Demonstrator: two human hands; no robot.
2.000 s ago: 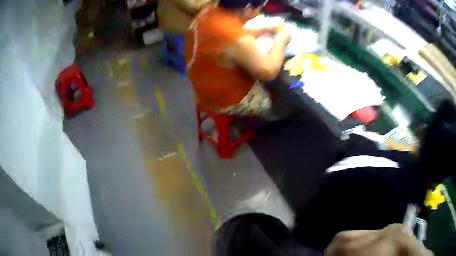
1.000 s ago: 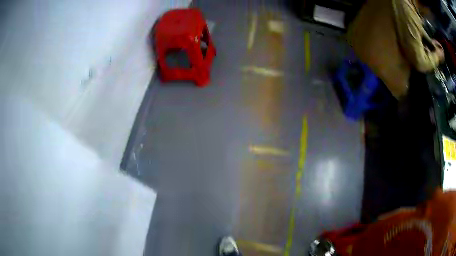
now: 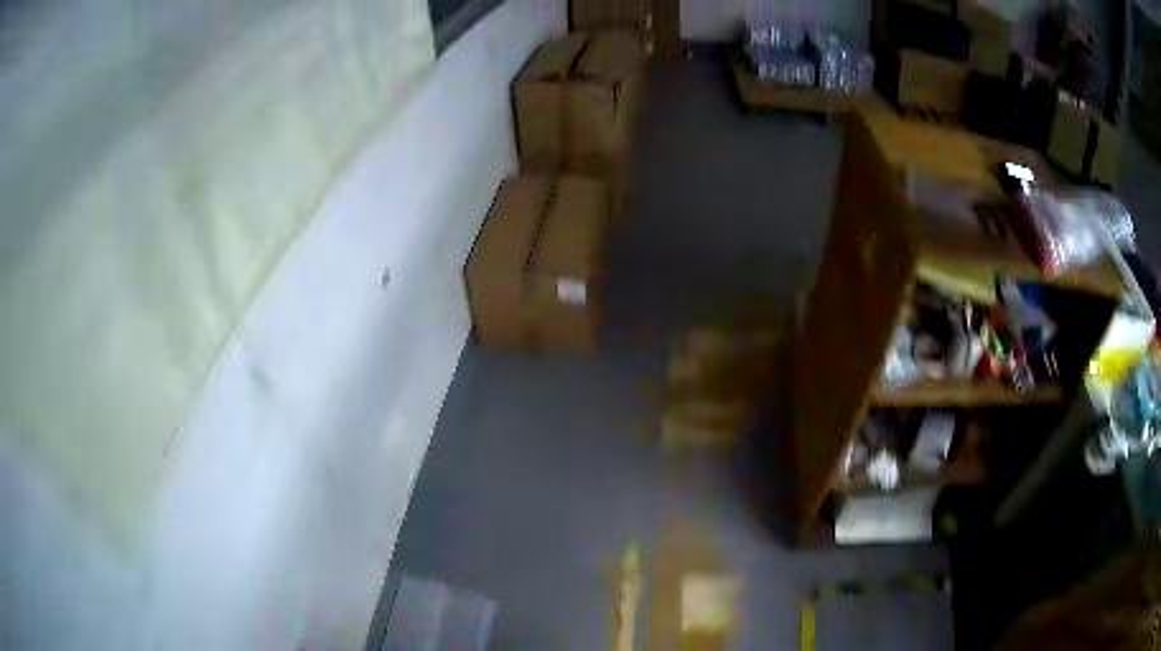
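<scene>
Neither of my hands is in the picture. Nearest in front of me is the grey floor (image 3: 535, 471) with worn yellow line marks (image 3: 629, 598) at the bottom. A brown carton (image 3: 537, 274) with a small white label stands on the floor against the white wall. Another brown carton (image 3: 579, 108) stands behind it. The view is blurred.
A wooden shelf unit (image 3: 830, 318) filled with mixed items stands on the right, with a clear plastic-wrapped bundle (image 3: 1069, 229) on top. Wrapped clear packs (image 3: 815, 64) lie on a low platform at the back. More boxes (image 3: 927, 83) stand at the back right.
My view has moved forward along the aisle. The red stool, the blue stool and the seated people in orange and tan have left view; the cartons and the wooden shelf have come into view.
</scene>
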